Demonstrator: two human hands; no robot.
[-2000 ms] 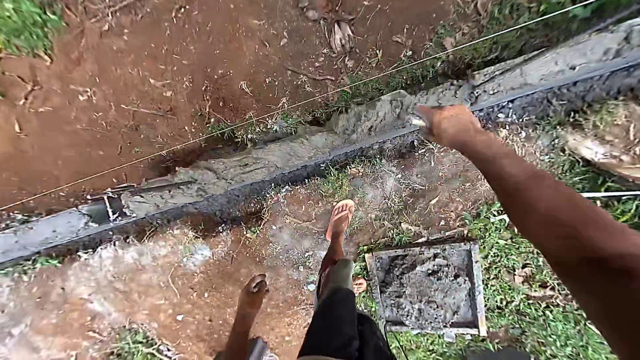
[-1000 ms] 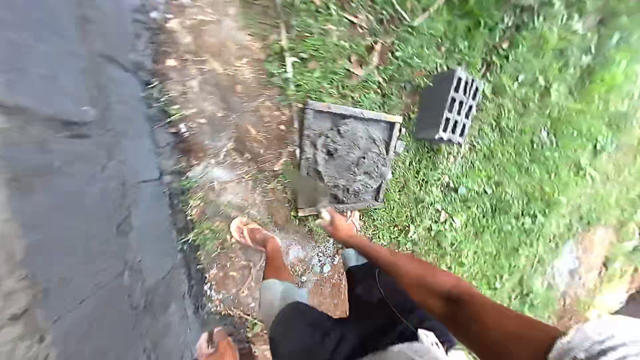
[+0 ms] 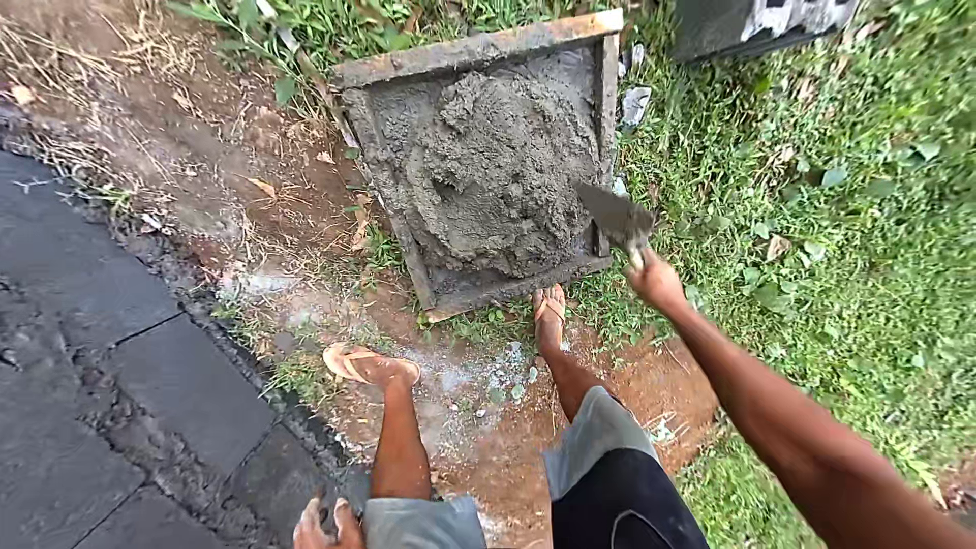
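Note:
My right hand [image 3: 657, 284] grips the handle of a pointed masonry trowel [image 3: 616, 216], whose mortar-smeared blade lies over the right edge of a wood-framed mortar board [image 3: 476, 50]. A heap of wet grey mortar [image 3: 503, 164] spreads across that board, with a hollow at its left middle. Low in the view, my left hand [image 3: 328, 526] hangs near the block wall with fingers partly apart; whether it holds anything small cannot be told. The wall [image 3: 191, 381] shows dark grey blocks with mortar between them.
Grass [image 3: 801, 229] grows to the right, with a hollow concrete block [image 3: 747, 30] at the top right. My sandalled feet [image 3: 549, 316] stand on soil between the wall and the board. Dry stalks and bits of debris lie along the wall's edge.
The view has swung from the long wall to the mortar board. My right hand has left the wall and, since a second ago, moved to the board's right edge with the trowel.

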